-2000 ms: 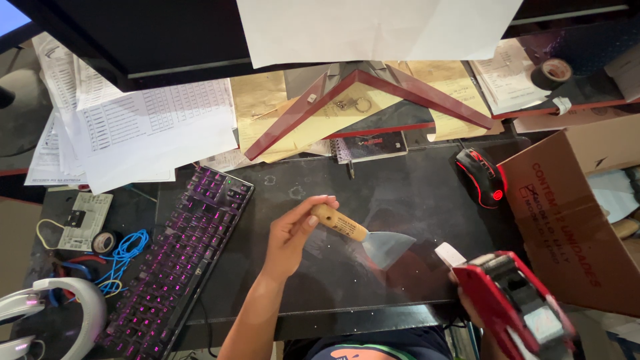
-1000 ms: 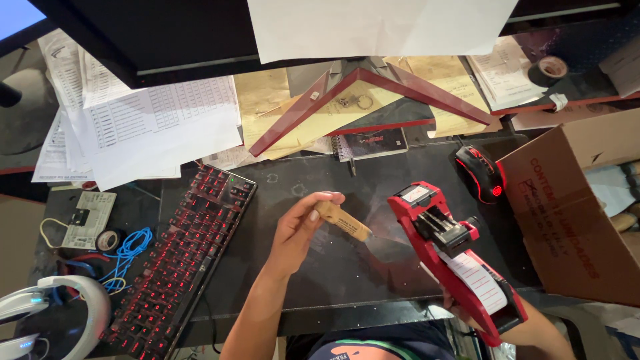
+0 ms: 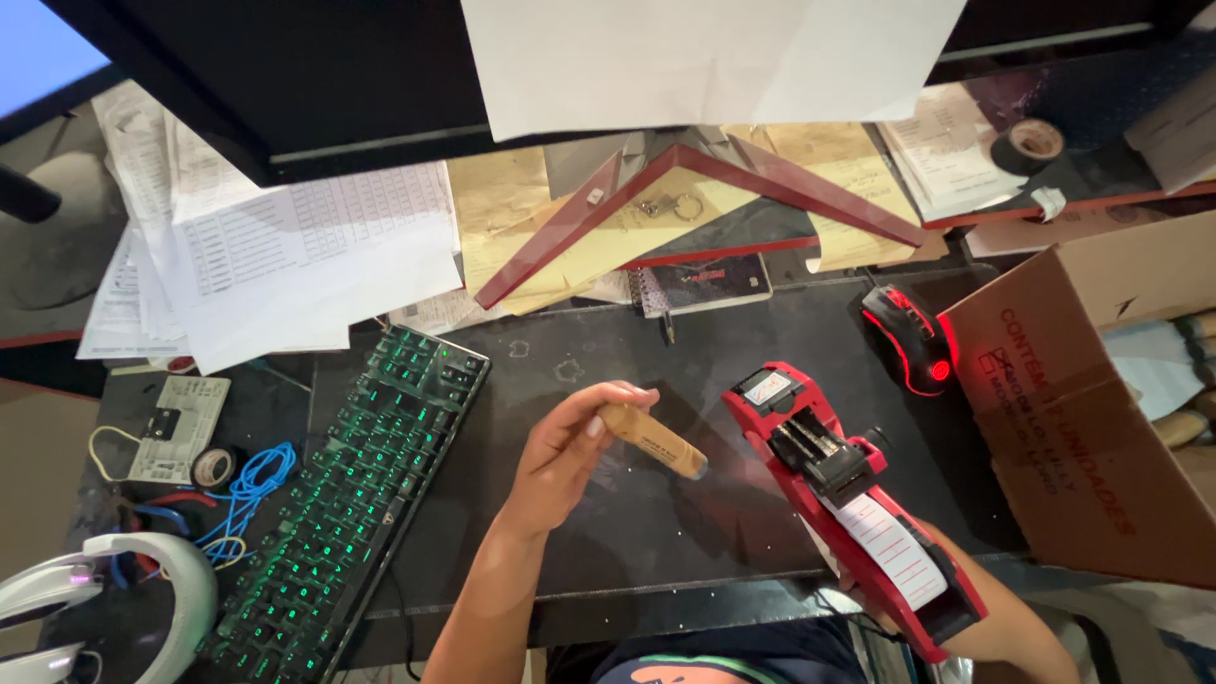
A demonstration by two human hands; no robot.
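Note:
My left hand (image 3: 570, 446) pinches the end of a wooden handle (image 3: 655, 440) between thumb and fingers over the black desk mat; the scraper's blade is not discernible now. On the right, a red label gun (image 3: 836, 494) with a roll of white labels stands upright, its black printing head facing up. My right hand is mostly hidden behind the label gun; the forearm (image 3: 1012, 608) comes in from the lower right. A small gap lies between the wooden handle's tip and the label gun.
A lit keyboard (image 3: 351, 503) lies at left, near white headphones (image 3: 152, 570) and blue cable (image 3: 256, 484). A red-lit mouse (image 3: 907, 337) and an open cardboard box (image 3: 1073, 427) are at right. Behind stand a monitor's red base (image 3: 579, 228), papers (image 3: 313, 247) and a notebook (image 3: 708, 285).
The label gun has moved from the lower right up beside the wooden handle and turned. The scraper's metal blade showed two seconds ago and is not discernible now. My left hand stays on the handle.

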